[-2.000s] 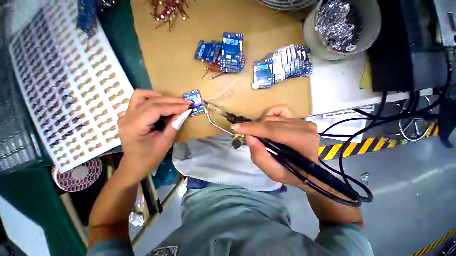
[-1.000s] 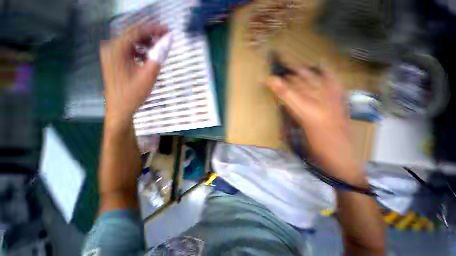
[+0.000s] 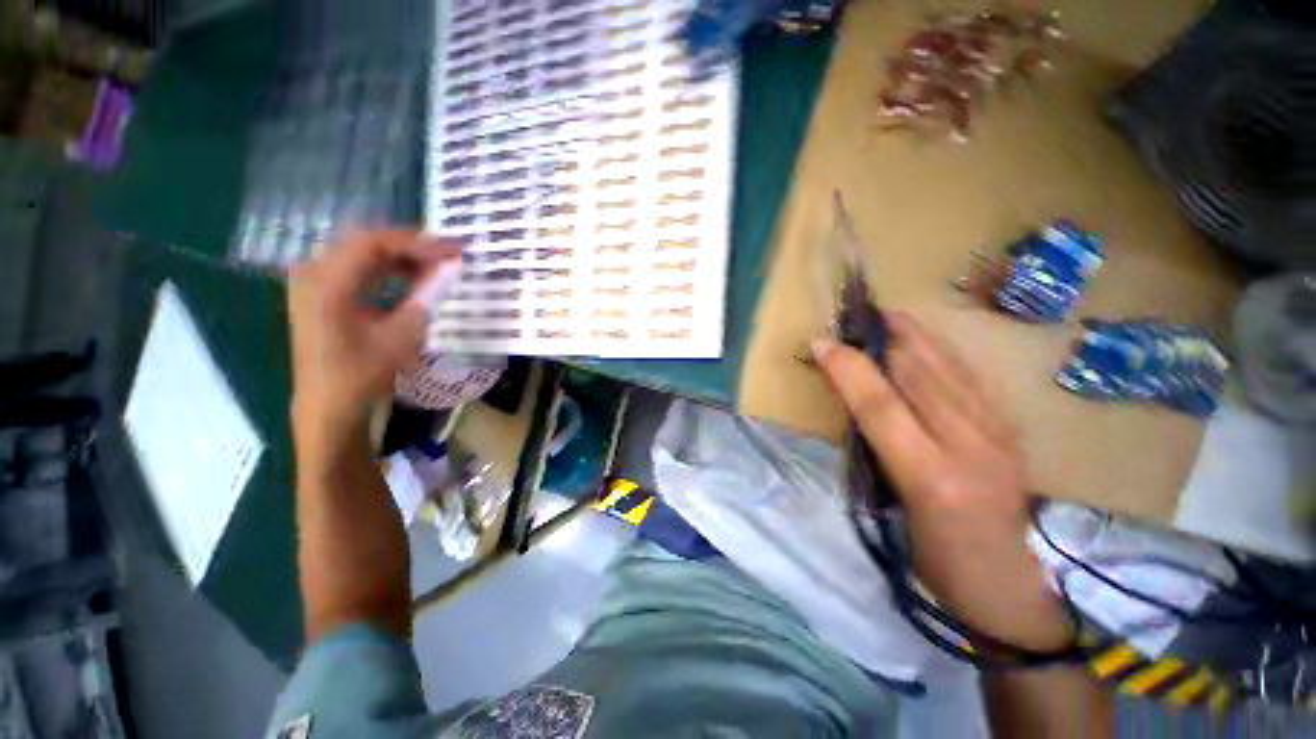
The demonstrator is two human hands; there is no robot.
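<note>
My left hand (image 3: 354, 325), with a white finger cot, is at the lower left edge of the white component sheet (image 3: 704, 296). Its thumb and index finger are bent together; blur hides whether anything is between them. My right hand (image 3: 945, 462) holds the black soldering iron (image 3: 862, 321) over the cardboard, its thin tip pointing up and away from me. Blue circuit boards (image 3: 1051, 272) lie on the cardboard to the right, with an overlapping row of stacked boards (image 3: 1145, 367) nearer me. A pile of reddish leaded components (image 3: 964, 72) lies at the top.
The tan cardboard (image 3: 808, 383) lies on the green mat (image 3: 779, 188). A blurred clear plastic tray (image 3: 325, 137) is at upper left, a white sheet (image 3: 192, 433) at far left. A dark round grille (image 3: 1241, 137) and a pale cup (image 3: 1282, 347) stand right. Black cables trail below my right hand.
The view has swung left. My left hand has left the small board at the iron's tip and moved to the component sheet. My right hand still holds the iron, now away from that board.
</note>
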